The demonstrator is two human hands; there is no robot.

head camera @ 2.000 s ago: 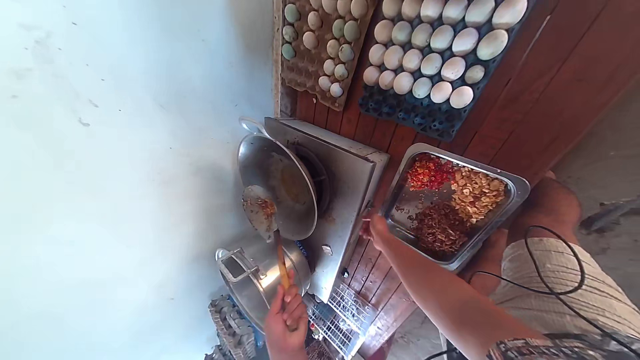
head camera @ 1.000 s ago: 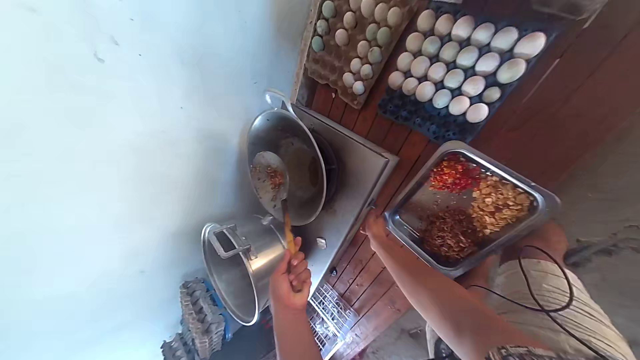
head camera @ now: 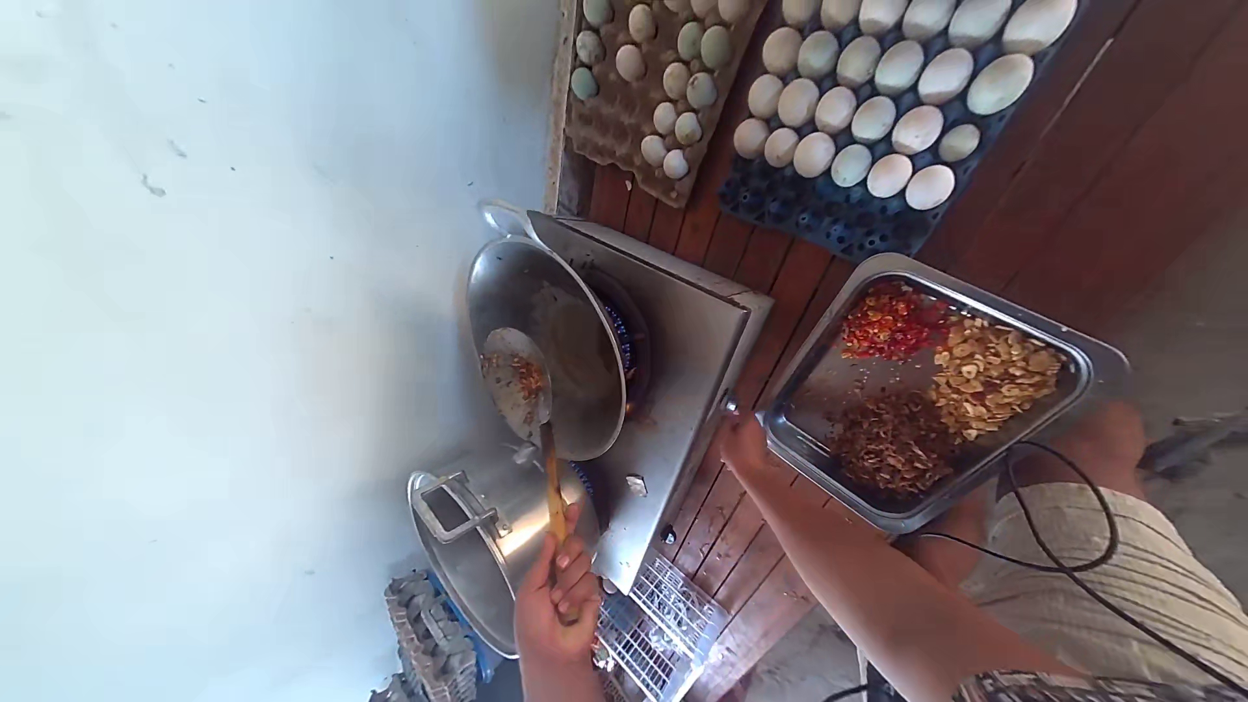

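Note:
My left hand [head camera: 561, 595] is closed round the wooden handle of a metal skimmer [head camera: 517, 375]. Reddish-brown fried bits lie on the skimmer's head, over the near-wall side of a metal wok [head camera: 575, 390]. The wok sits on a lit burner of a steel gas stove [head camera: 682, 361]. The fingers of my right hand [head camera: 743, 439] are at a stove knob [head camera: 731, 404], partly hidden. Beside that hand, a steel tray [head camera: 819, 453] holds chopped red chilli [head camera: 892, 324], pale fried slices [head camera: 994, 375] and brown fried shreds [head camera: 892, 444] in separate heaps.
A large lidded steel pot [head camera: 478, 575] stands beside the wok. Egg trays, one brown [head camera: 614, 127] and one dark blue [head camera: 829, 219], rest on the wooden slatted table [head camera: 756, 249]. A wire rack [head camera: 653, 624] lies below the stove. A black cable [head camera: 1053, 570] crosses my lap.
The skimmer has shifted from the wok's edge by the pot to farther over the wok, still in my left hand. My right hand has stayed by the knob.

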